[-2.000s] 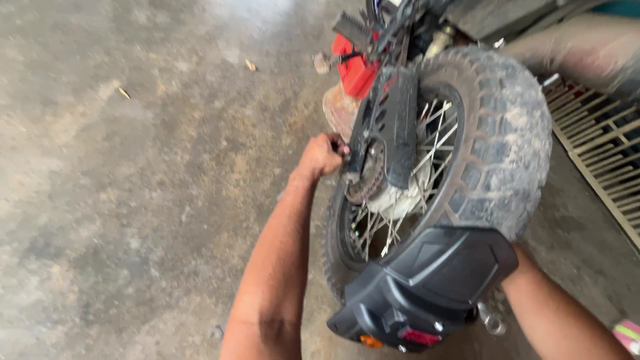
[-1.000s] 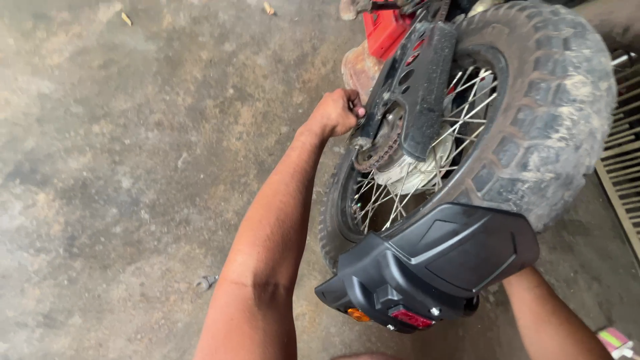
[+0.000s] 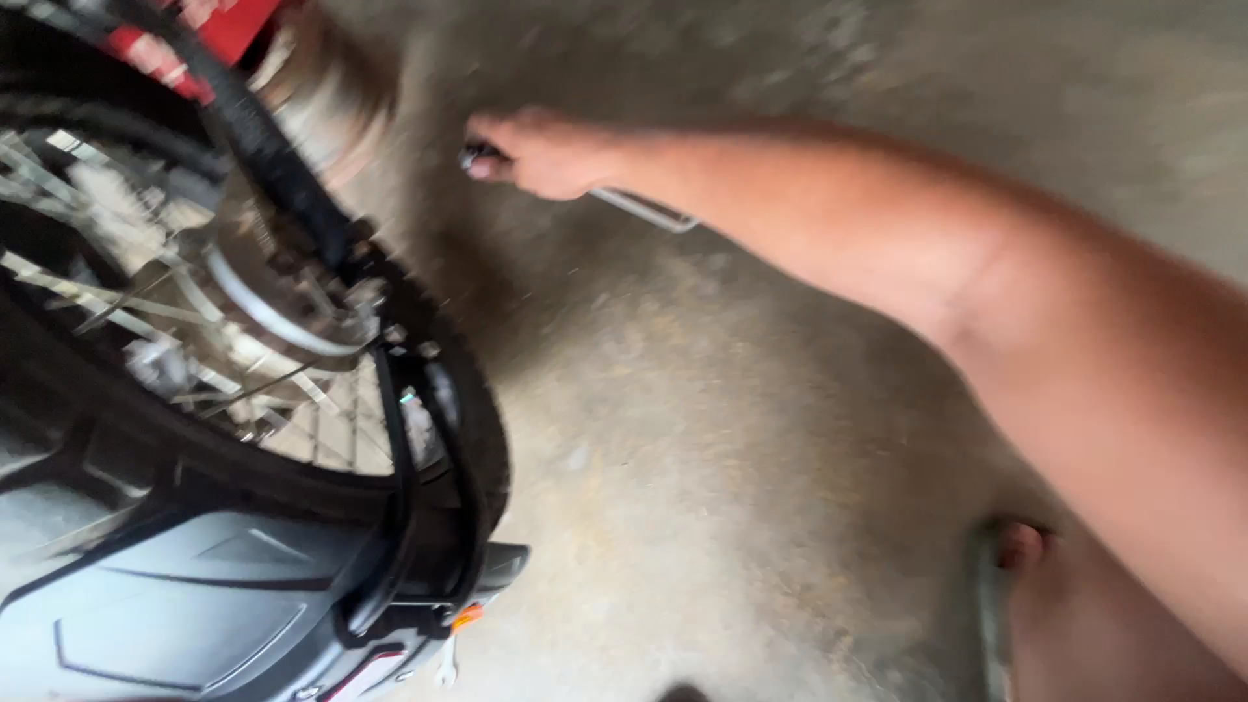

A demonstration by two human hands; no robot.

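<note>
My right hand (image 3: 546,154) reaches in from the right over the floor, blurred, its fingers closed around a small dark, shiny object (image 3: 480,154). Under the wrist shows a pale bent metal bar (image 3: 648,212); whether it joins that object I cannot tell. To the left is a motorcycle's spoked rear wheel with a knobbly tyre (image 3: 492,429), its hub (image 3: 283,302) and a dark swingarm (image 3: 278,166). The hand is apart from the wheel. A black plastic rear fender (image 3: 185,595) with an orange reflector (image 3: 467,616) covers the lower left. My left hand is out of view.
An open-ended spanner (image 3: 447,665) lies on the concrete floor (image 3: 663,468) beside the fender. A red part (image 3: 234,24) and a blurred, pale rounded object (image 3: 327,107) are at the upper left. A sandalled foot (image 3: 1022,546) stands at the lower right.
The view has swung strongly to the wheel's other side. My left hand, earlier at the swingarm end, has gone out of view. My right hand, hidden behind the fender before, now shows over the floor.
</note>
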